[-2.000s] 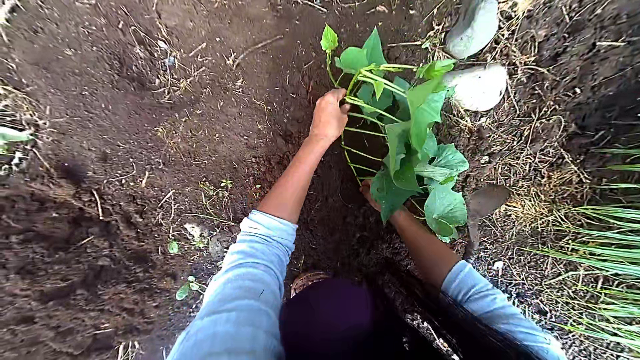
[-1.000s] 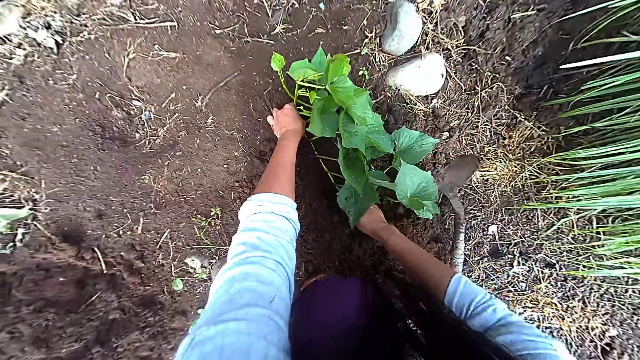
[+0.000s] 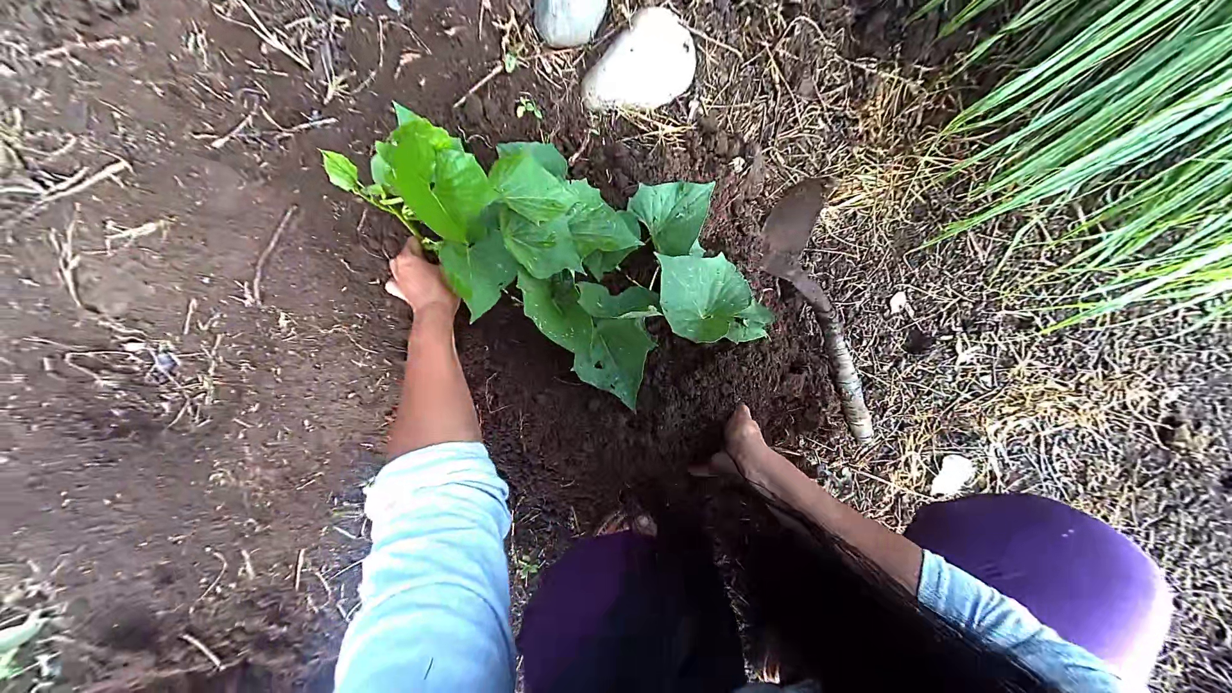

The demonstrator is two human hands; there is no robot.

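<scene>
Leafy green vine cuttings (image 3: 539, 226) lie across dark, loosened soil (image 3: 568, 423). My left hand (image 3: 422, 279) is closed around the stems at their left end, with young leaves beyond it; its fingertips are partly hidden. Down at the right side of the loose soil is my right hand (image 3: 736, 448), low against the earth and apart from the leaves. Its fingers are mostly hidden, so whether it holds soil does not show. A hand trowel (image 3: 818, 289) with a worn handle lies on the ground to the right of the leaves.
Two pale stones (image 3: 643, 63) (image 3: 570, 19) sit beyond the leaves. Long grass blades (image 3: 1126, 164) hang in from the upper right. Dry straw and twigs litter the ground. My purple-clad knees (image 3: 1044, 577) and dark hanging hair (image 3: 828, 597) fill the lower part.
My right hand was at the base of the leaves and is now lower, on the soil apart from them. The left hand stays on the stems. The view has shifted.
</scene>
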